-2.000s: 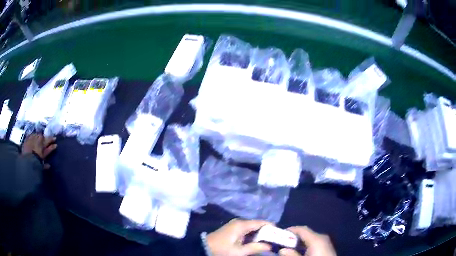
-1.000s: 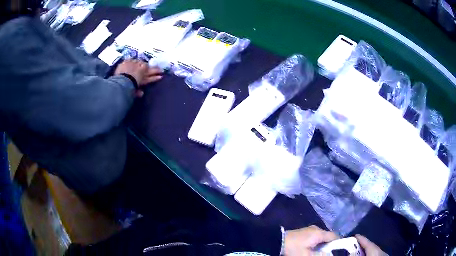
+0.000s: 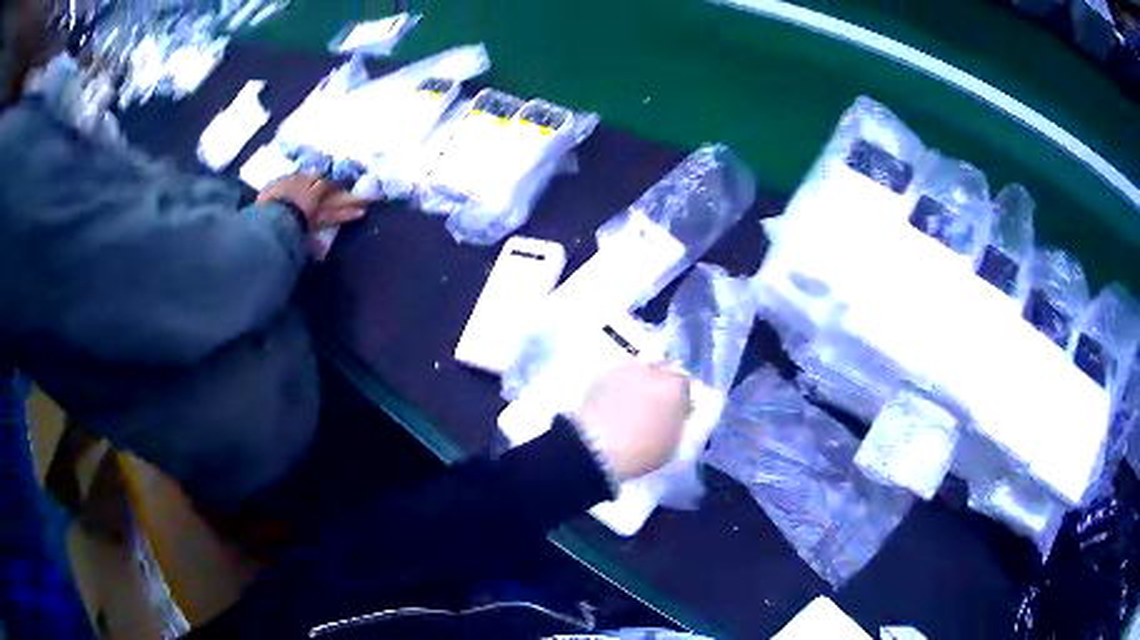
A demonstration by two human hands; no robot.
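Observation:
My left hand (image 3: 635,419), in a dark sleeve, reaches over the overlapping white slab devices (image 3: 606,278) in clear plastic. It is blurred and its fingertips are hidden, so its grip cannot be told. A loose white slab (image 3: 510,304) with a small dark window lies just left of this pile. Another white slab (image 3: 819,621) is cut off by the bottom edge. My right hand is not in view.
A bagged row (image 3: 931,325) lies at right, with a small white pad (image 3: 909,443) and crinkled plastic (image 3: 813,481) before it. Yellow-marked bagged devices (image 3: 500,156) lie upper left, beside another person's hand (image 3: 313,200). Dark glossy film (image 3: 1088,569) is at lower right.
My left hand has left the device at the bottom and moved up-left over the pile. My right hand has gone out of view. The white slab above the bagged row is gone from its spot.

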